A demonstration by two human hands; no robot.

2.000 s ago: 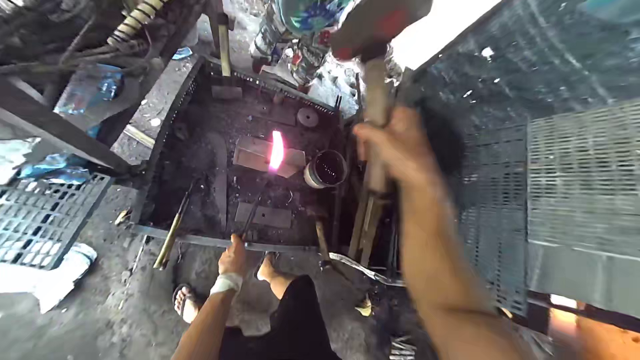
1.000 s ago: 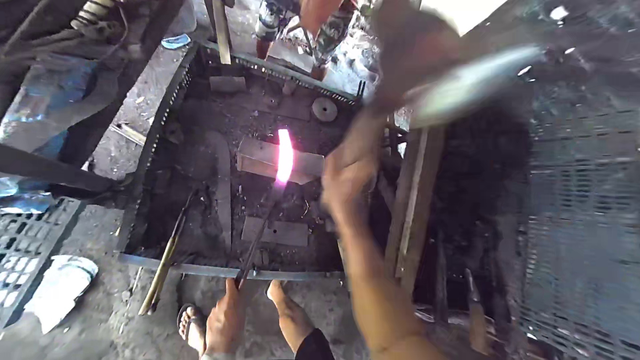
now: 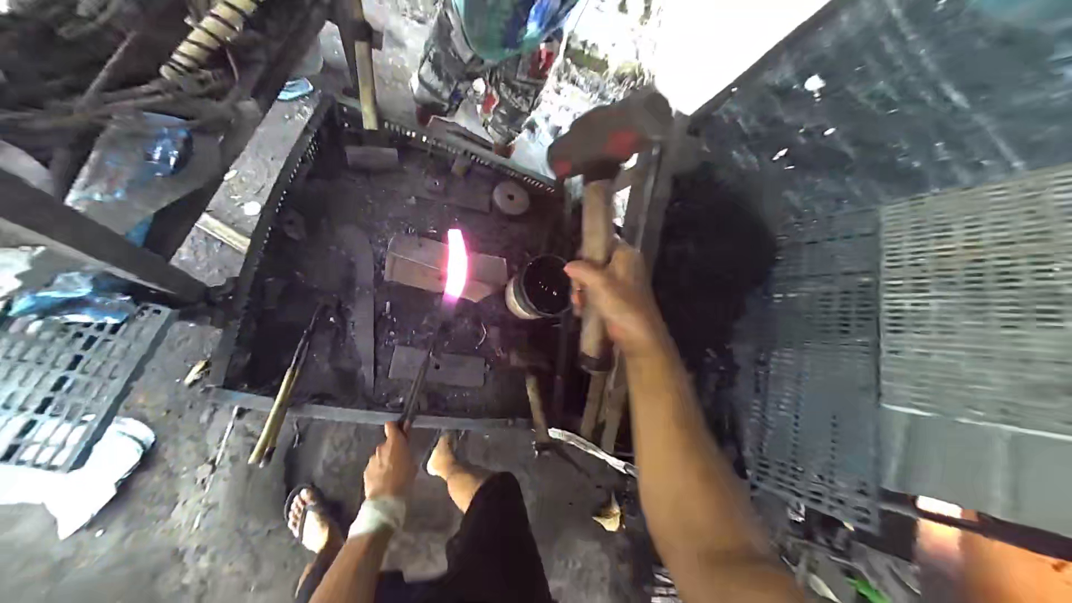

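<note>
My left hand (image 3: 390, 466), with a pale band at its wrist, grips the rear end of dark metal tongs (image 3: 425, 366) at the near edge of the tray. At the tongs' far end a glowing pink-white curved metal piece (image 3: 456, 264) lies across an anvil block (image 3: 414, 261). My right hand (image 3: 614, 295) is closed around the wooden handle of a sledgehammer (image 3: 609, 138). The hammer's head, dark with red patches, points away from me, up and to the right of the glowing piece. A round can of dark contents (image 3: 525, 295) stands between the block and my right hand.
A shallow dark metal tray (image 3: 335, 409) surrounds the block. Wooden-handled tongs (image 3: 285, 402) lean over its near left edge, and a smaller hammer (image 3: 536, 402) over its near right. Another person's legs (image 3: 477, 88) are beyond the far edge. Plastic crates (image 3: 971, 310) stand at right.
One second ago the hammer was a blur near my raised right hand; now it shows clearly beside the can. The glowing piece remains across the block, with the tongs still in my left hand.
</note>
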